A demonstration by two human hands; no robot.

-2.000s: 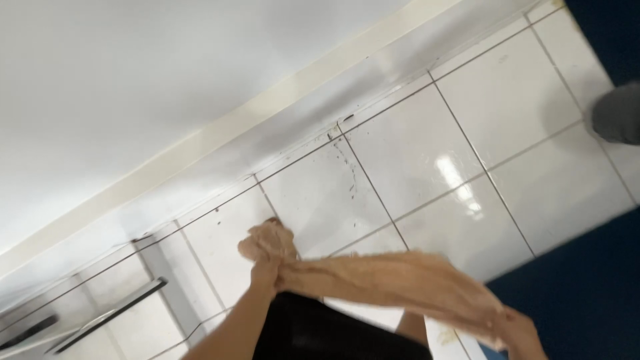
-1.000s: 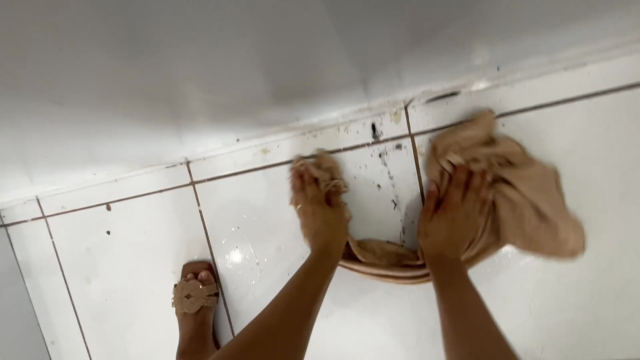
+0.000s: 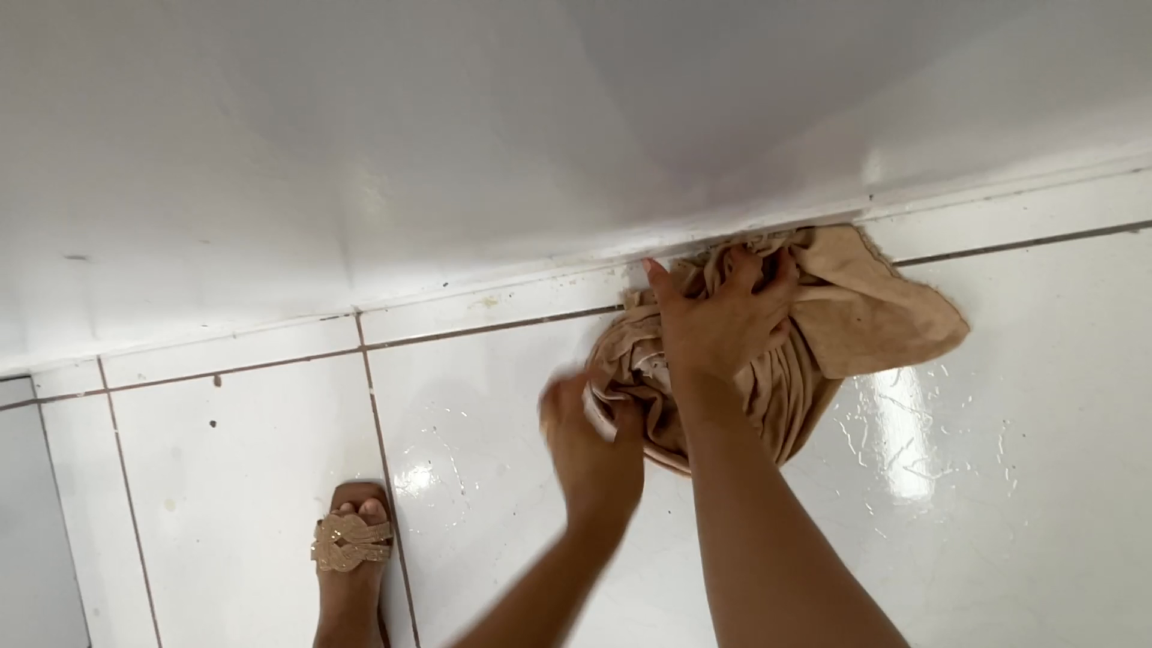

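Note:
A tan cloth [image 3: 873, 319] lies bunched on the white tiled floor [image 3: 486, 387] against the foot of the white wall [image 3: 450, 135]. My right hand [image 3: 724, 319] presses down on its crumpled upper part beside the wall, fingers spread and partly sunk in the folds. Lower and to the left, my left hand [image 3: 589, 441] is at the cloth's left edge, blurred, with thumb and fingers bent around the edge; how firmly it grips is unclear. A flap of the cloth spreads out to the right of my right hand.
My foot in a tan strappy sandal [image 3: 351, 544] stands on the tiles at lower left. Small dark specks [image 3: 213, 423] and wet streaks [image 3: 450, 468] mark the floor. Dark grout lines run along the wall. A grey surface [image 3: 40, 531] is at the far left.
The cloth, earlier stretched between my hands, is now gathered against the wall, covering the dark marks seen there before. My left hand has come closer to my right. The view has shifted.

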